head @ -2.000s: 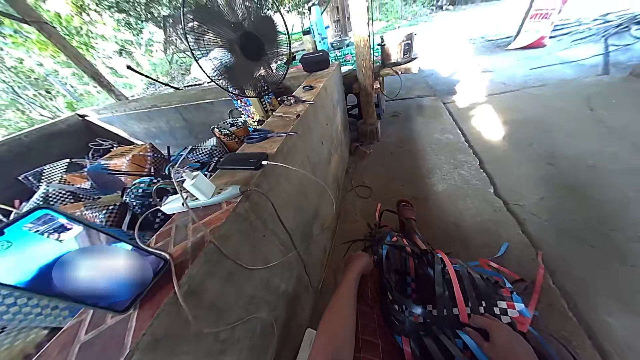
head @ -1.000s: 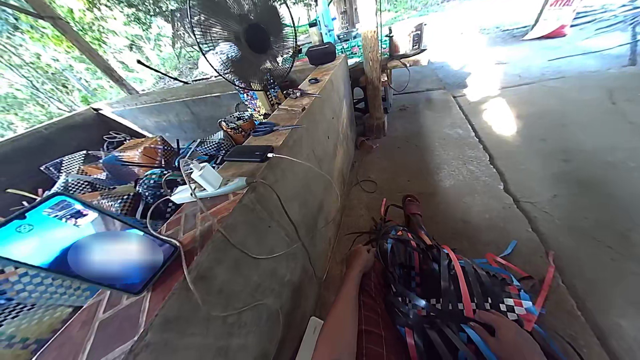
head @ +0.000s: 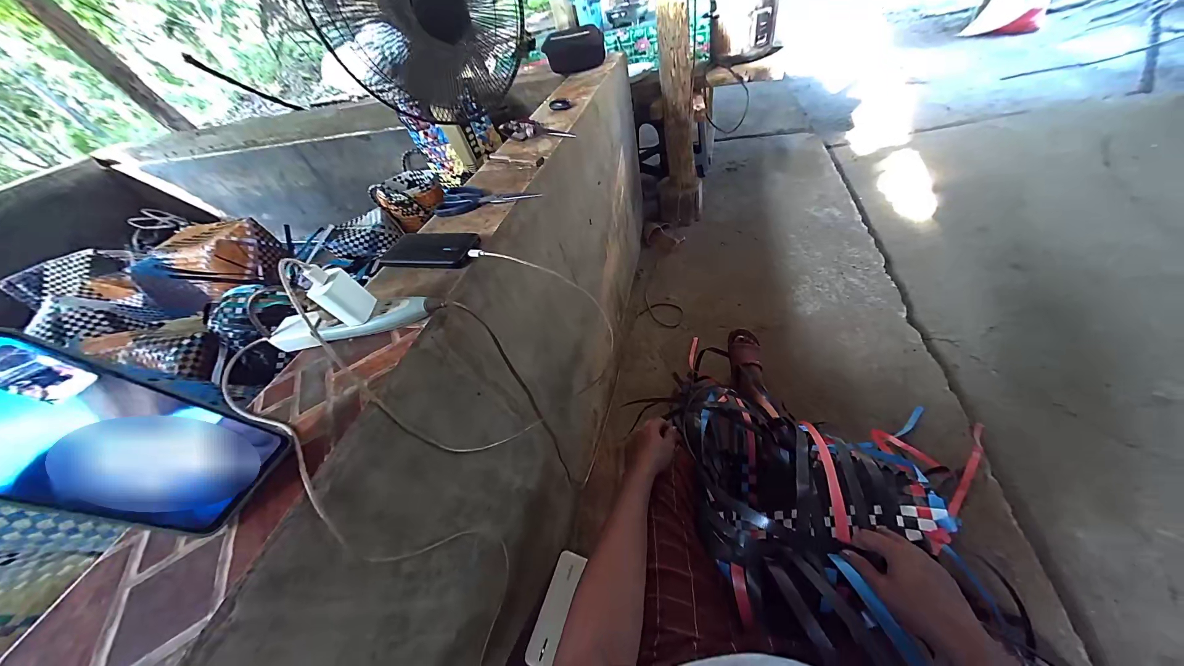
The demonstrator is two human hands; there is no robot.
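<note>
A partly woven piece of plastic strips (head: 814,481), black, white, red and blue, lies across my lap with many loose strip ends. My left hand (head: 655,444) is at its left edge by a bunch of black strips; its fingers are curled, and what they hold is too small to tell. On the lower right part of the weave rests my right hand (head: 902,578), beside a red strip and a blue strip, its fingers bent over them. Whether it grips a strip is unclear.
A concrete wall (head: 546,277) runs along my left. On it lie scissors (head: 472,200), a black phone or power bank (head: 430,250) and a white power strip (head: 351,324) with cables. A lit tablet (head: 139,435), woven baskets (head: 222,254) and a fan (head: 435,46) are further left.
</note>
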